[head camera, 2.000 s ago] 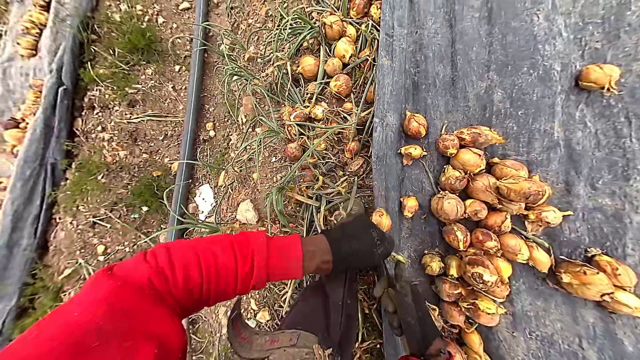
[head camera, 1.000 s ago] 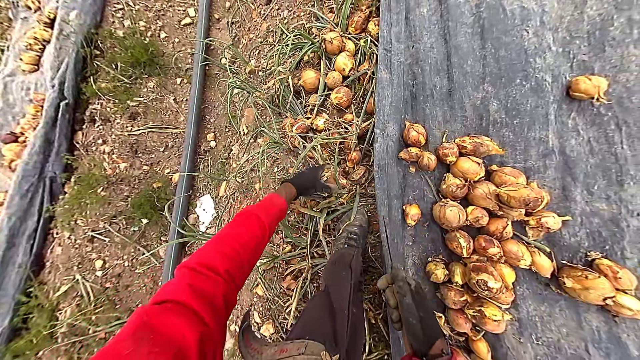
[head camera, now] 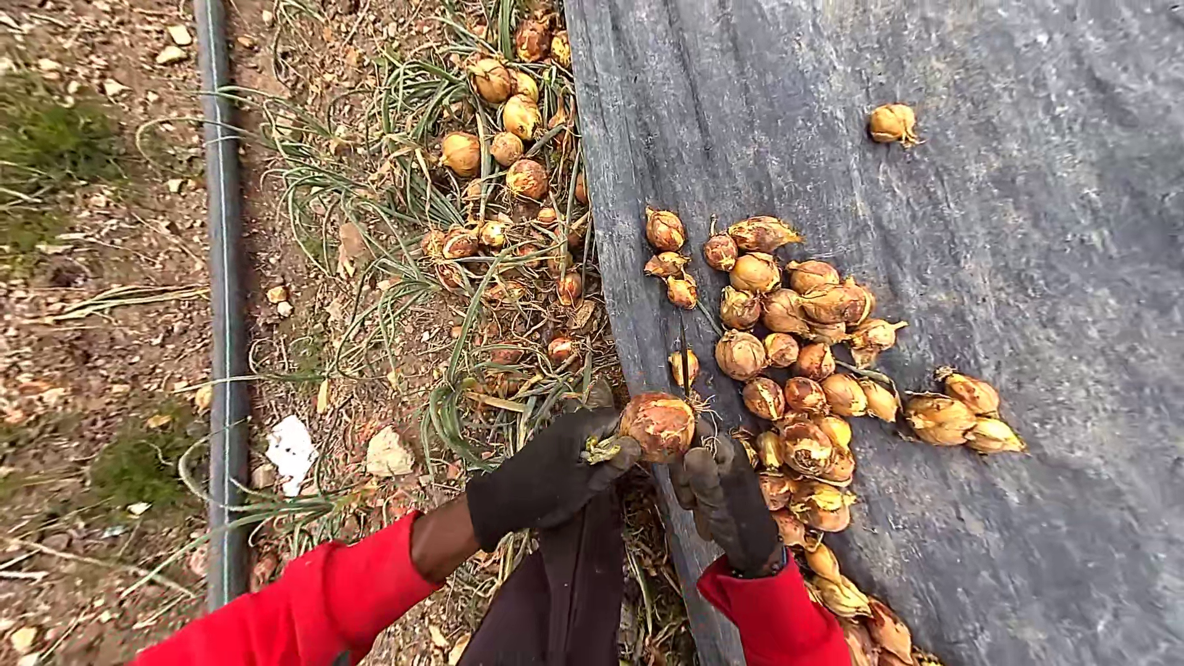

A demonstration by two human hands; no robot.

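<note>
My left hand [head camera: 555, 467], in a dark glove, grips an onion [head camera: 658, 426] near its cut neck. My right hand [head camera: 726, 495], also gloved, is closed at the onion's root side, around a thin dark blade [head camera: 684, 356] that points away from me. The blade's handle is hidden in the fingers. Just right of my hands, many trimmed onions [head camera: 805, 395] lie heaped on a dark ground sheet [head camera: 1045, 231]. One small onion [head camera: 684, 368] rests behind the blade.
Onions with green leaves [head camera: 460, 154] lie on the soil left of the sheet's edge. A black irrigation pipe [head camera: 225, 305] runs along the ground farther left. A white scrap [head camera: 291, 453] and a stone [head camera: 388, 453] lie near it. One onion [head camera: 894, 124] sits alone on the sheet.
My left hand has come back from the leafy onions on the soil and now holds an onion. My right hand has moved up to meet it.
</note>
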